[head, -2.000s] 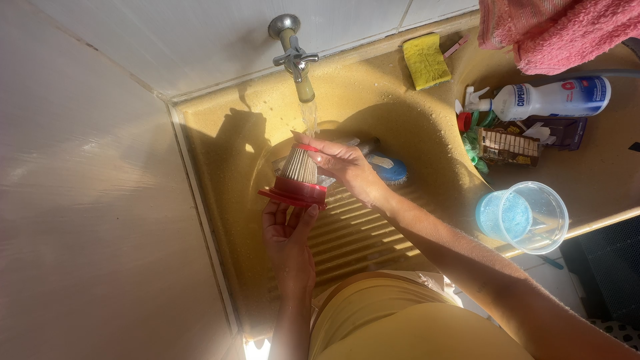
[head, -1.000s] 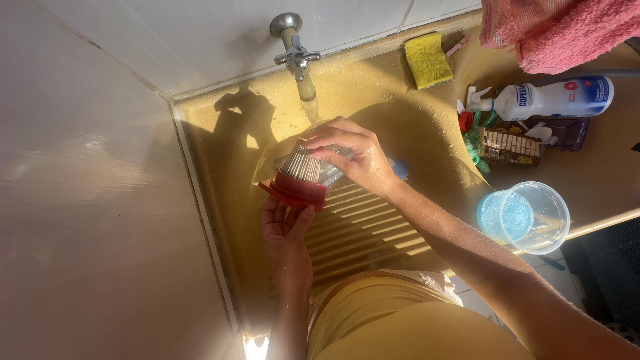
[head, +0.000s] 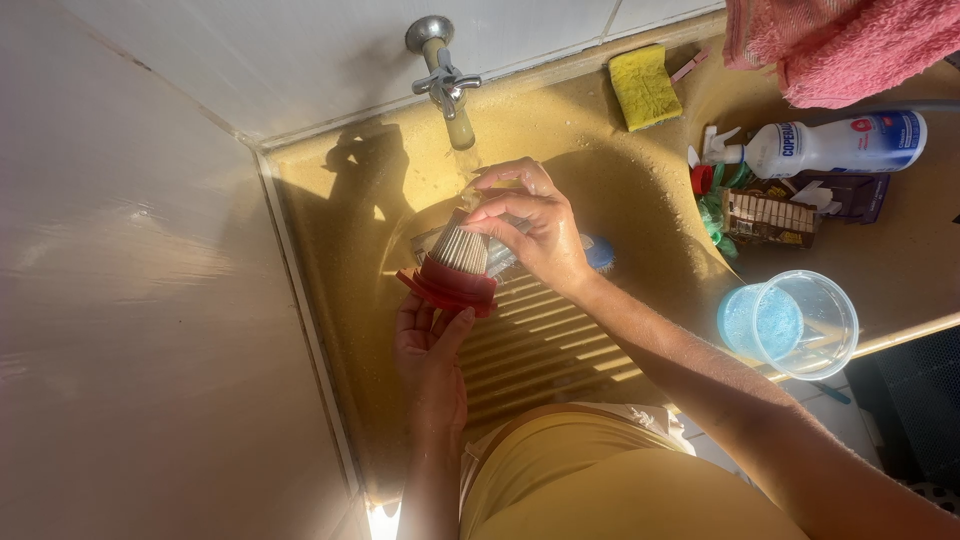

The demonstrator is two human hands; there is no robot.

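A pleated filter with a red plastic base (head: pixel 456 274) is tilted over the ridged yellow sink (head: pixel 570 341). My left hand (head: pixel 435 337) grips its red base from below. The fingers of my right hand (head: pixel 529 221) are bent at the narrow upper end of the pleats, with the thumb touching or very near them; whether they pinch it is hard to see. Water runs from the wall tap (head: pixel 448 86) just beyond the right hand's fingertips. Behind that hand, partly hidden, lie a blue brush (head: pixel 598 253) and a clear plastic item.
A yellow sponge (head: pixel 645 88) lies on the back rim by a pink clothespin (head: pixel 688 66). On the right are a spray bottle (head: pixel 836 145), a pack of wooden clothespins (head: pixel 770 217), a clear tub of blue liquid (head: pixel 780 322) and a hanging pink towel (head: pixel 870 49). Tiled wall stands left.
My right hand has shifted from the side of the pleats, up to the filter's narrow end. My left hand still holds the red base. The tap's water keeps running.
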